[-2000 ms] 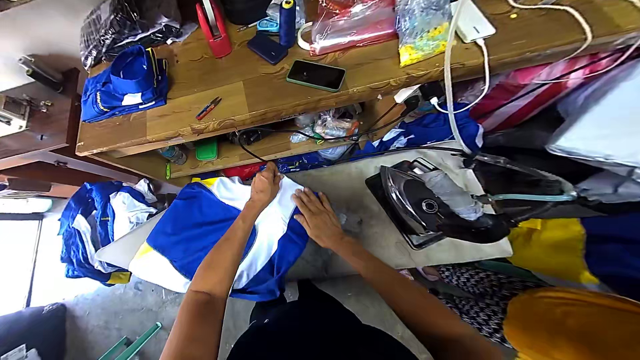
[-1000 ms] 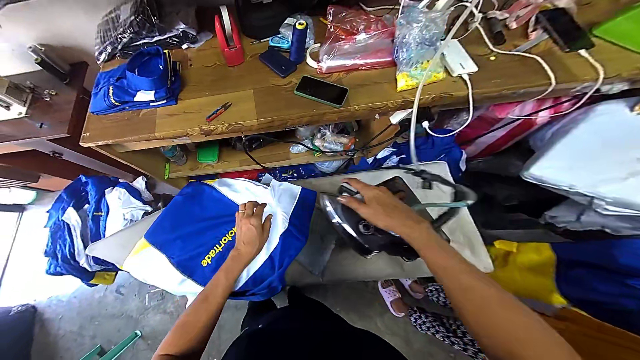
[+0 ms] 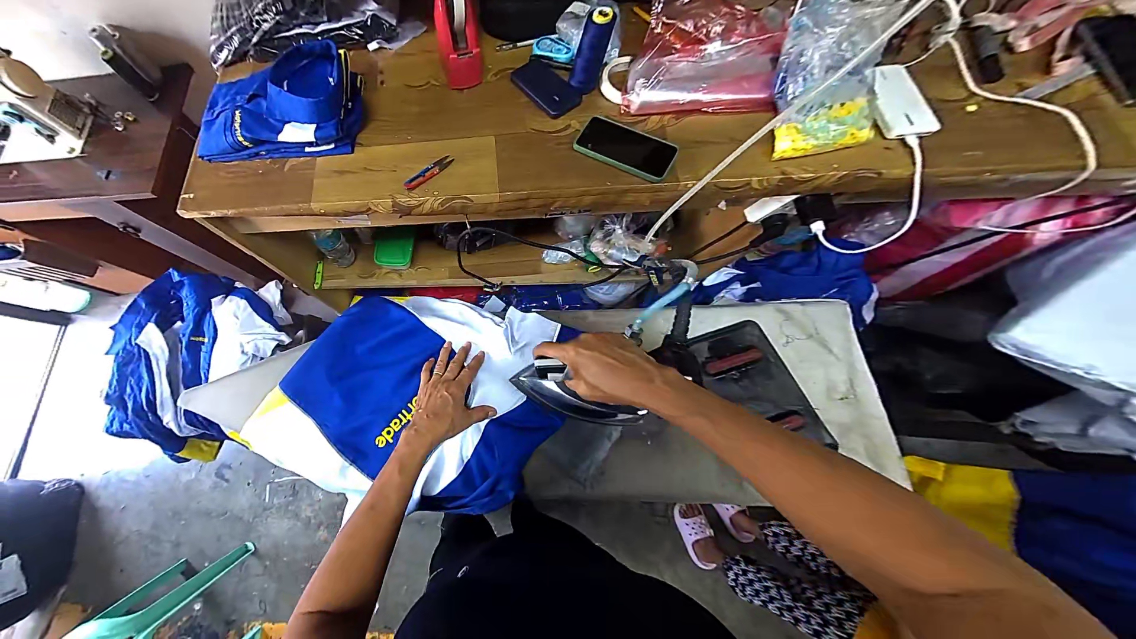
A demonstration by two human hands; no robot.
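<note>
A blue, white and yellow shirt (image 3: 346,382) lies spread over the left part of the ironing board (image 3: 834,355). My left hand (image 3: 446,395) presses flat on it, fingers spread, over the white band. My right hand (image 3: 603,368) grips the handle of a steam iron (image 3: 577,399), whose tip is over the shirt's blue and white right part. Whether the soleplate touches the cloth cannot be told. Right of the iron lies a dark iron rest (image 3: 759,382) with reddish pads. A hose (image 3: 661,302) and cord run from the iron toward the shelf.
A wooden table (image 3: 355,191) behind the board holds a folded blue shirt (image 3: 284,106), thread snips (image 3: 429,172), a phone (image 3: 627,148), a tape dispenser (image 3: 458,44) and a power bank (image 3: 903,100). More shirts (image 3: 191,355) hang at the left. A person's feet (image 3: 701,537) are below the board.
Two seconds ago both my hands were on the shirt and the iron stood on its rest. My right hand took hold of the iron, which has moved left onto or just above the shirt.
</note>
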